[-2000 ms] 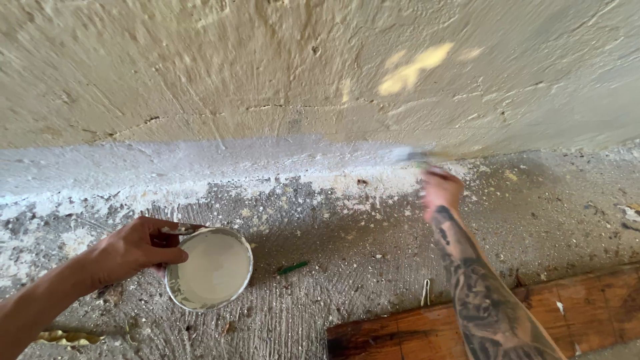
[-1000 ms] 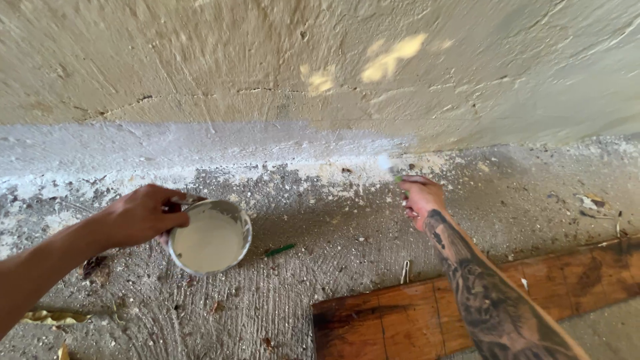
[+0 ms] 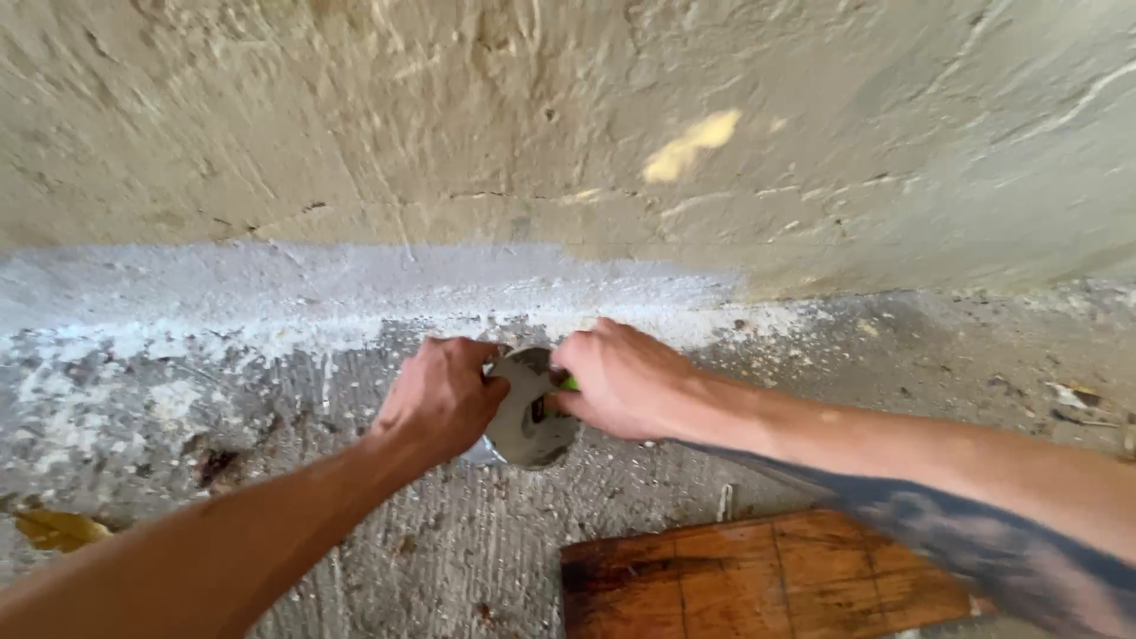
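My left hand (image 3: 444,395) grips the rim of a round paint container (image 3: 532,413), which is tilted above the concrete floor near the wall's foot. My right hand (image 3: 621,377) is closed on a paintbrush with a green handle (image 3: 568,383); its lower part is inside the container, over the pale paint, and its bristles are mostly hidden. Behind both hands, a band of fresh white paint (image 3: 355,280) runs along the bottom of the rough beige wall (image 3: 399,115) and ends right of my right hand.
A brown wooden board (image 3: 754,568) lies on the floor at the lower right, under my tattooed right forearm. White paint spots cover the concrete floor (image 3: 461,550) along the wall. A yellow leaf (image 3: 60,529) lies at the far left, and some debris (image 3: 1076,395) at the right.
My right hand has moved left from the wall's foot to the container, bringing the brush into it. The container, held upright before, is now tilted in my left hand.
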